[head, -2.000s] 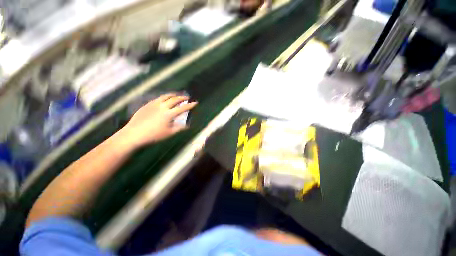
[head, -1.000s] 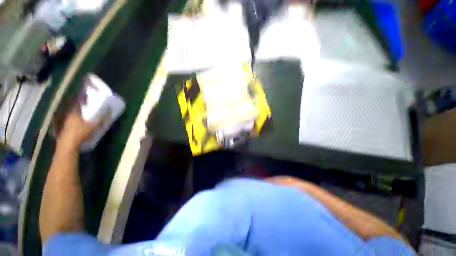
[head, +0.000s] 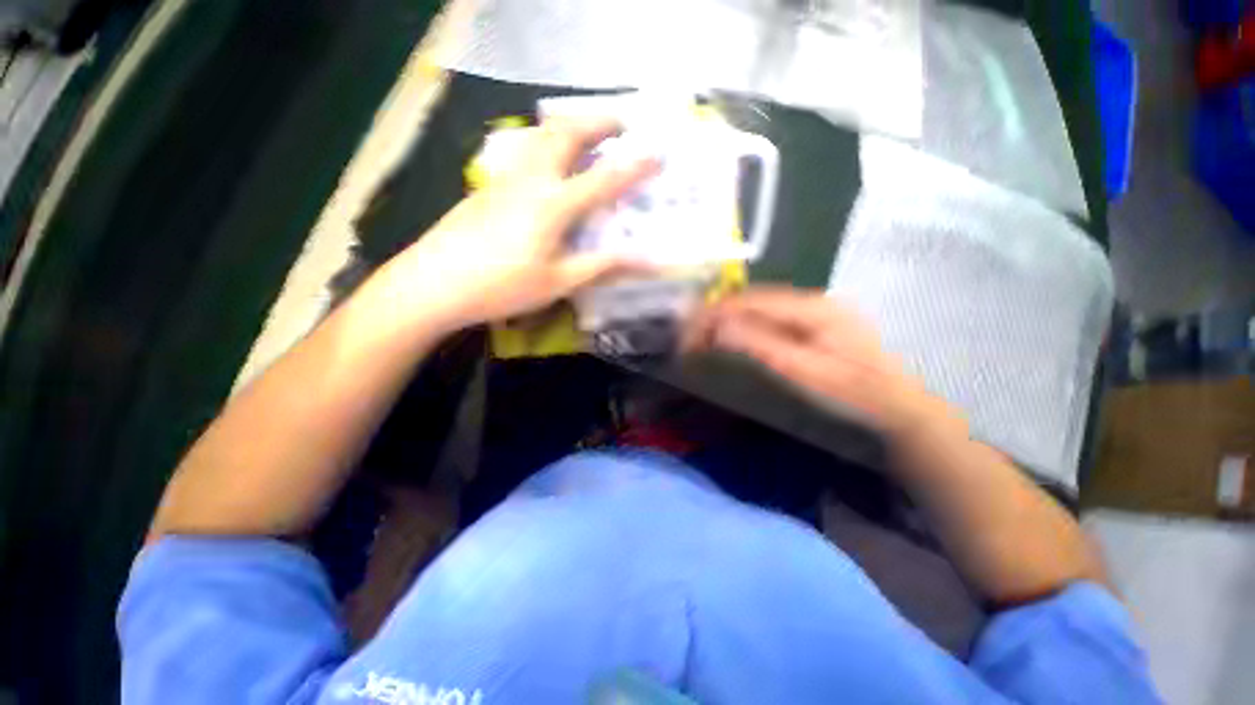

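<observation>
A white plastic housing (head: pixel 688 200) lies over the padded work rest (head: pixel 636 306), with a white loop at its right side. Its details are blurred. My left hand (head: pixel 558 221) is on the housing's left part, fingers spread across it and gripping it. My right hand (head: pixel 791 344) is blurred at the lower right of the rest, beside the housing's lower right corner; whether it holds anything cannot be told. Yellow-black hazard tape (head: pixel 540 335) shows under the rest.
The dark green conveyor belt (head: pixel 179 248) runs on the left behind a cream edge rail (head: pixel 324 227). Translucent textured sheets (head: pixel 970 310) lie on the right of the bench. White sheets (head: pixel 619 41) lie behind the rest. Blue bins (head: pixel 1112 110) and a cardboard box (head: pixel 1184 441) are at the right.
My left hand has brought the white housing from the conveyor rightward onto the padded rest. My right hand has come into view at the rest. The view has shifted.
</observation>
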